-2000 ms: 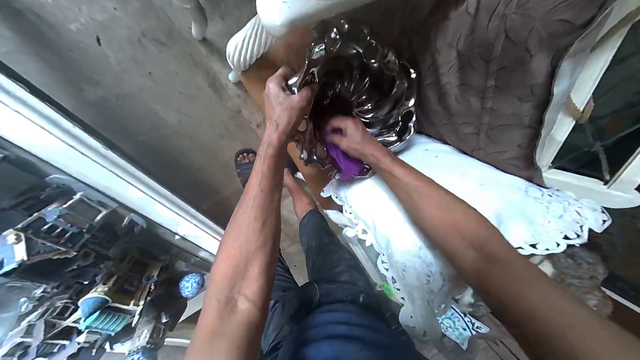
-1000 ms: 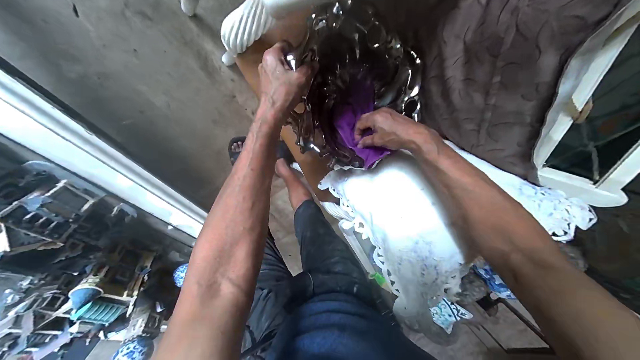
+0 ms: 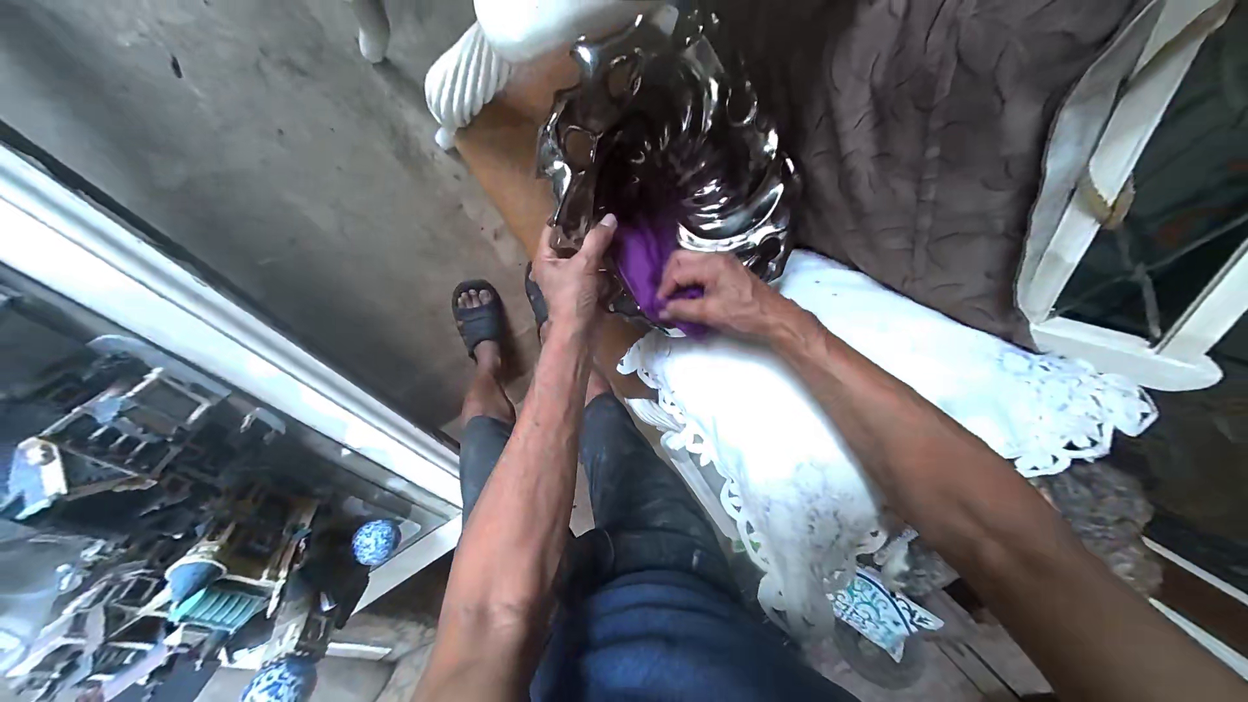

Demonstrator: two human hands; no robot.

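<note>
A large shiny silver bowl with an openwork, scalloped rim (image 3: 741, 210) rests at the end of a brown surface, partly beside a white lace-edged cloth (image 3: 760, 419). My left hand (image 3: 575, 273) grips the near left part of its rim, the thumb on top. Within my right hand (image 3: 717, 292) is a bunched purple cloth (image 3: 645, 258), which lies against the inner wall on the near side of the bowl. The fingers of that hand are bent and slightly blurred. Part of the purple cloth is hidden under them.
White carved ornament (image 3: 468, 78) stands beyond the bowl. Brown quilted fabric (image 3: 916, 127) spreads to the right, beside a white frame with glass (image 3: 1121, 185). Miniature buildings and blue-and-white balls (image 3: 375, 541) show behind glass at lower left. A patterned piece (image 3: 882, 609) lies below the lace.
My left hand has moved along the bowl's rim toward my body. The purple cloth and my right hand have shifted over the bowl's near side. Both feet in sandals now show.
</note>
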